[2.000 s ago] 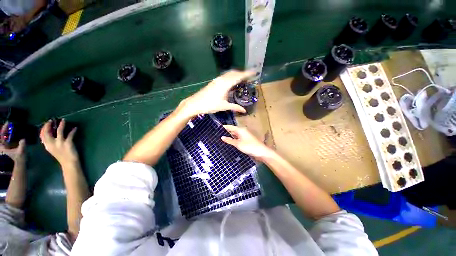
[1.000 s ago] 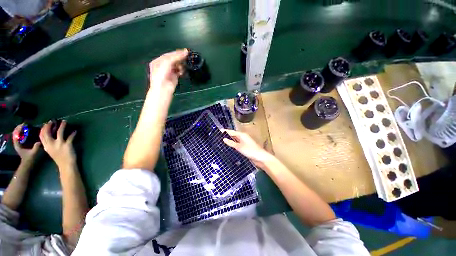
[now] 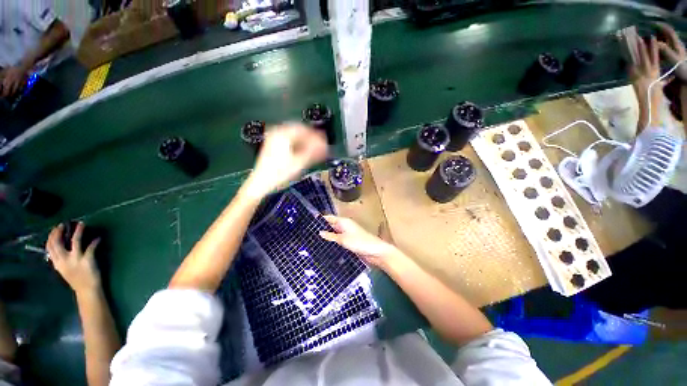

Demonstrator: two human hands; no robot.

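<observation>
My right hand (image 3: 354,237) grips the right edge of a tilted pad sheet (image 3: 307,256), a clear-backed sheet with a grid of small black rectangles. Stacked pad sheets (image 3: 282,332) lie flat under it. My left hand (image 3: 290,154) is blurred above the top of the sheets; whether its fingers hold anything cannot be told. A black cylinder unit (image 3: 346,179) stands upright on the cardboard's left end, just right of my left hand. Behind my left hand, on the green belt, stand two more cylinder units, one (image 3: 317,115) and another (image 3: 253,133) partly covered by the hand.
A white post (image 3: 351,75) rises beyond the near cylinder. Cardboard (image 3: 422,219) bears three cylinders (image 3: 454,175) and a white parts tray (image 3: 538,203). A white fan (image 3: 640,170) is at right. Other people's hands are at far left (image 3: 74,260) and upper right (image 3: 648,60).
My left hand has come back from a belt cylinder towards the sheets. The view has shifted, belt cylinders stand at other places, and a person's hands have appeared at upper right. My right hand still holds the sheet.
</observation>
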